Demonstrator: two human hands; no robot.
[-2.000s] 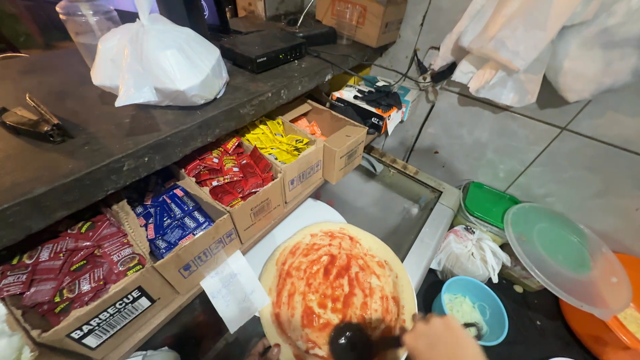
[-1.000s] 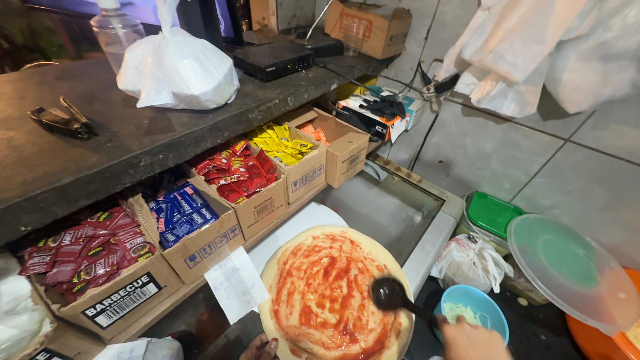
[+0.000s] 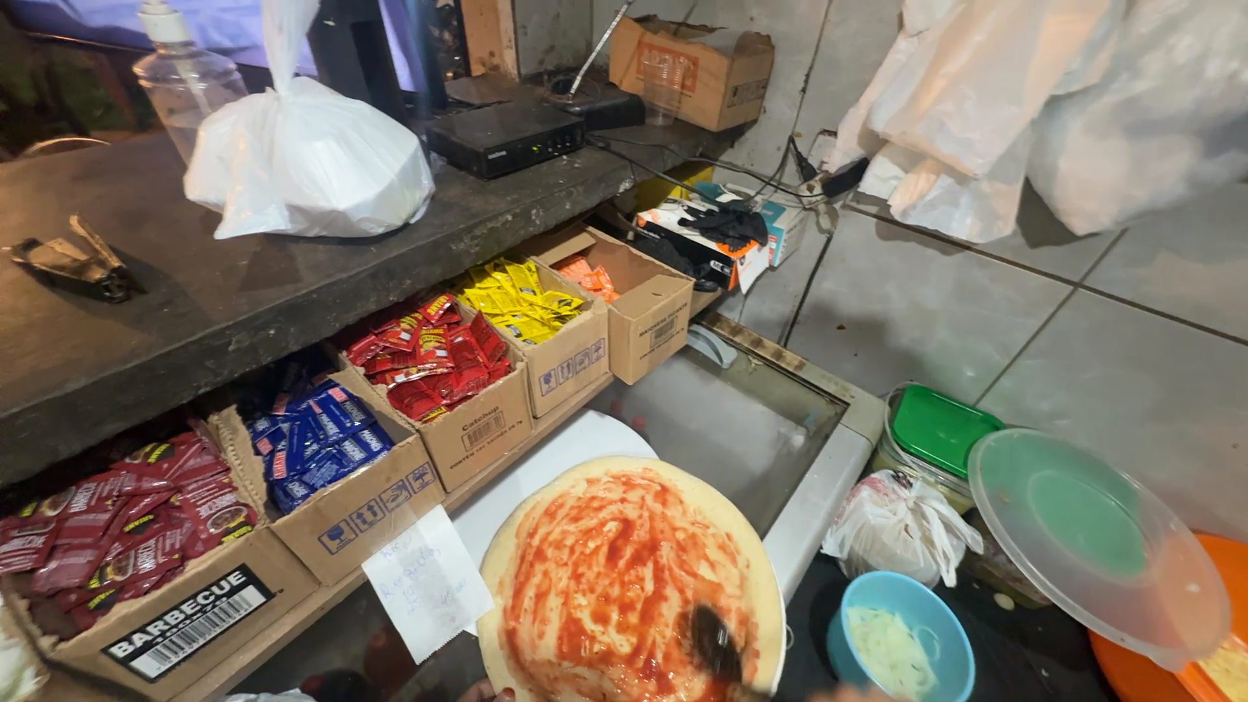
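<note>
A round of pizza dough (image 3: 624, 575) spread with red sauce lies at the bottom centre, over a white round board (image 3: 575, 463). The bowl of a dark spoon or ladle (image 3: 717, 639) rests on the sauce at the right. Its handle runs down to my right hand (image 3: 858, 694), barely visible at the bottom edge and blurred, shut around that handle. Fingertips of my left hand (image 3: 486, 691) touch or nearly touch the dough's lower left edge; most of that hand is cut off. A handwritten paper slip (image 3: 429, 585) sits left of the dough.
Cardboard boxes of sauce sachets (image 3: 478, 429) line the shelf under a dark counter (image 3: 292, 302). A blue bowl of sliced onion (image 3: 902, 634), a knotted plastic bag (image 3: 897, 526), a green-lidded container (image 3: 941, 429) and a leaning translucent lid (image 3: 1097, 546) stand at the right. A glass-topped case (image 3: 721, 419) lies behind the dough.
The spoon has moved down over the sauce since one second ago, and my right hand has sunk to the bottom edge. The sauce covers more of the dough than two seconds ago.
</note>
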